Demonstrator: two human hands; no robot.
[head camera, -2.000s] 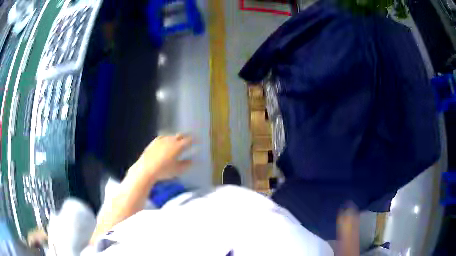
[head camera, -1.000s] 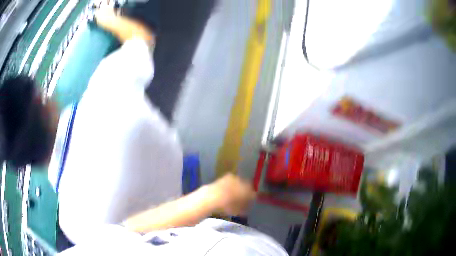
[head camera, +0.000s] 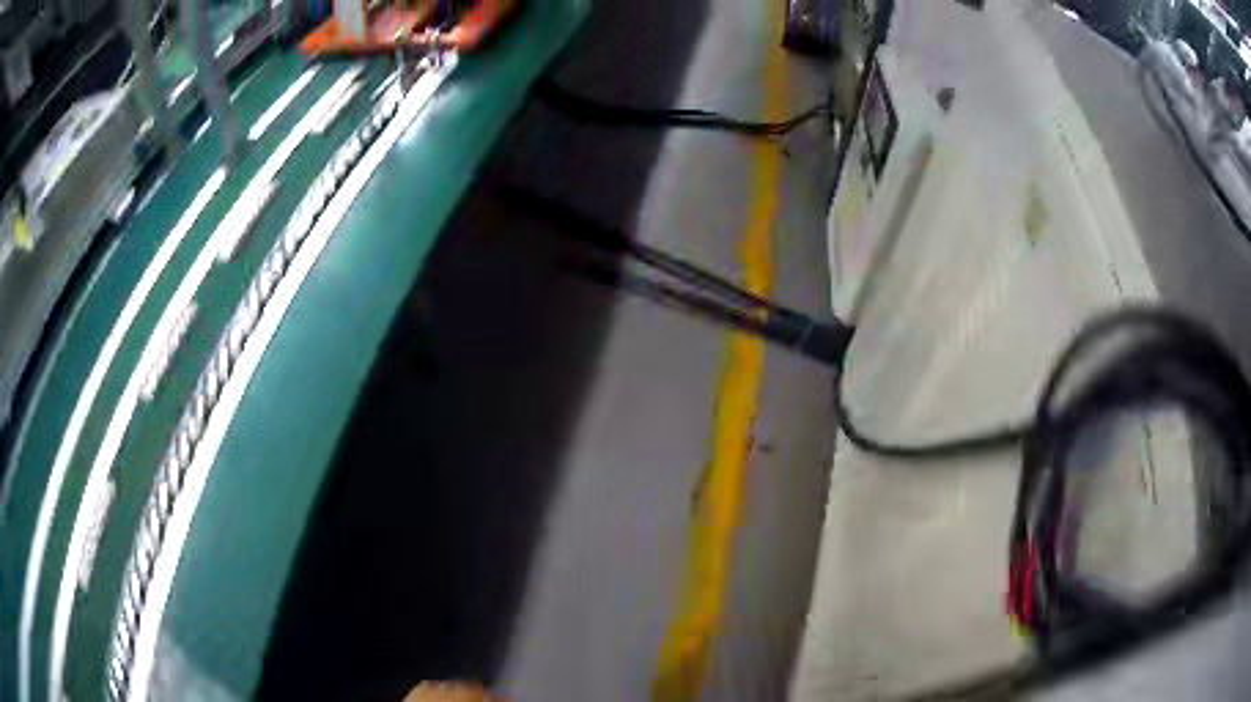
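The long green bench curves along the left, with silver-white rails running its length. A row of small shiny metal parts lies between the rails, too blurred to name. Short silver strips lie in the lane beside it. A small patch of skin, which looks like part of my left hand, shows at the bottom edge; its fingers are cut off. My right hand is out of the picture.
An orange-red fixture stands at the bench's far end. Black cables cross the grey floor and its yellow line. A pale cabinet stands on the right, with a coiled black cable in front.
The view has moved along the bench. The white-clothed person and red box have left the picture, and the cabinet and cables have come in. My left hand has dropped to the bottom edge.
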